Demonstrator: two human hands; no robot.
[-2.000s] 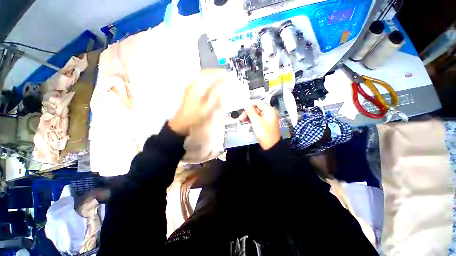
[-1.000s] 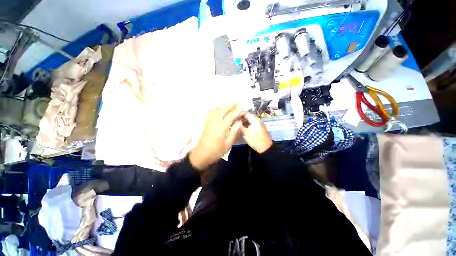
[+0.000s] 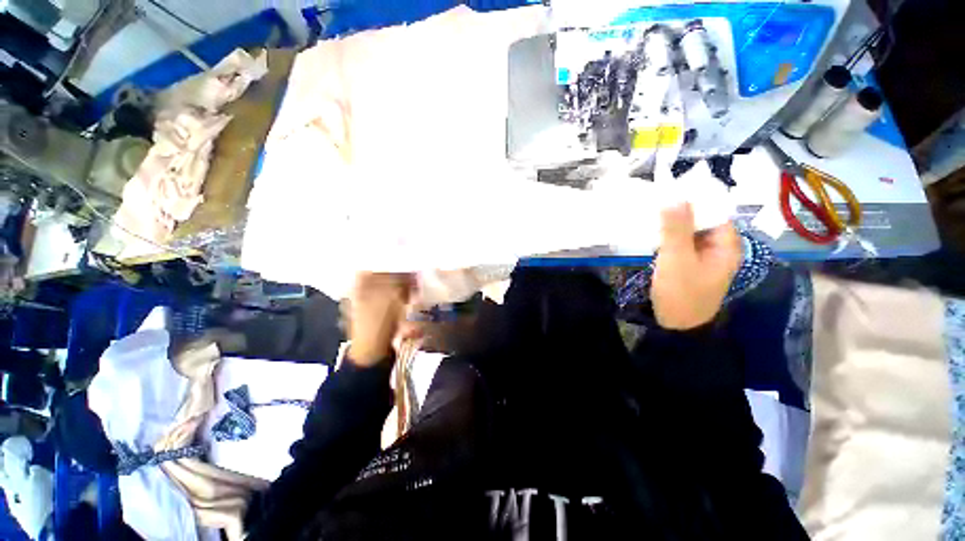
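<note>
Pale fabric panels [image 3: 423, 148], washed out to white, lie left of the overlock machine [image 3: 624, 90]. A fabric piece stretches to the right along the table's front edge, below the presser foot area. My right hand [image 3: 693, 269] is shut on the right end of this fabric piece, thumb up. My left hand [image 3: 383, 312] is blurred at the table's front edge, by a bunched part of the pale fabric; whether it grips it is unclear.
Scissors [image 3: 813, 206] and thread cones [image 3: 843, 123] are at the right of the table. Gingham strips [image 3: 753, 264] bunch beside my right hand. A folded peach bundle [image 3: 876, 407] is at lower right, white panels [image 3: 270, 402] at lower left, crumpled peach pieces [image 3: 175, 159] at upper left.
My hands, close together near the needle area before, have moved apart: the right to the right, the left down and left. The fabric now extends rightward in front of the machine.
</note>
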